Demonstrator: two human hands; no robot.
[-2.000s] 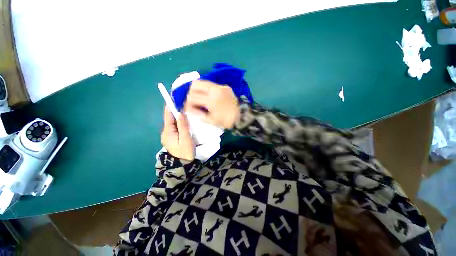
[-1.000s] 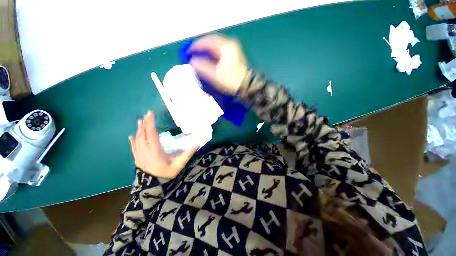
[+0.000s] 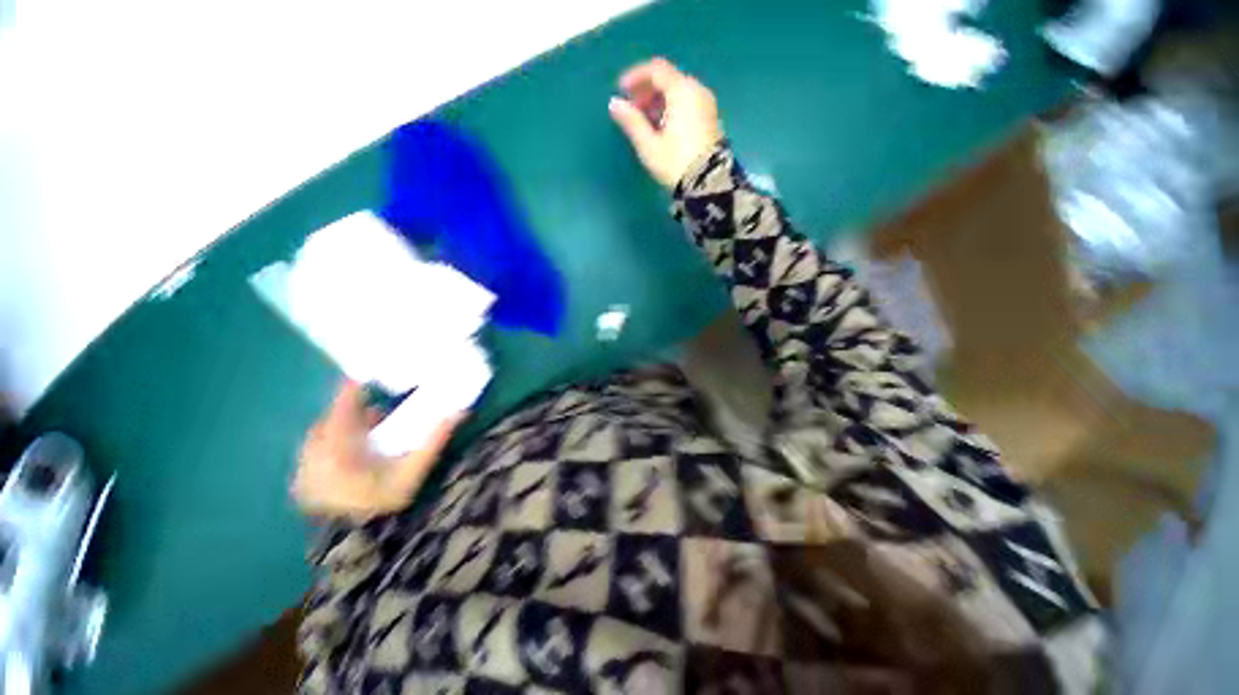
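A white security camera lies on the green bench in front of me, overexposed and blurred. My left hand holds its near end, at the white mounting base, with thumb and fingers around it. A bright blue cloth lies crumpled on the bench just right of the camera's head. My right hand is raised over the bench, right of the cloth and apart from it. Its fingers are curled, and a tiny white spot shows at a fingertip; whether it holds a small piece cannot be told.
Another white camera lies at the left edge. A small white scrap is on the green bench. Crumpled white scraps lie at the upper right. A white sheet covers the far side. Clear plastic and brown cardboard are at the right.
My right hand has let go of the blue cloth and moved right. My left hand has closed on the camera's base. The view has turned and shifted.
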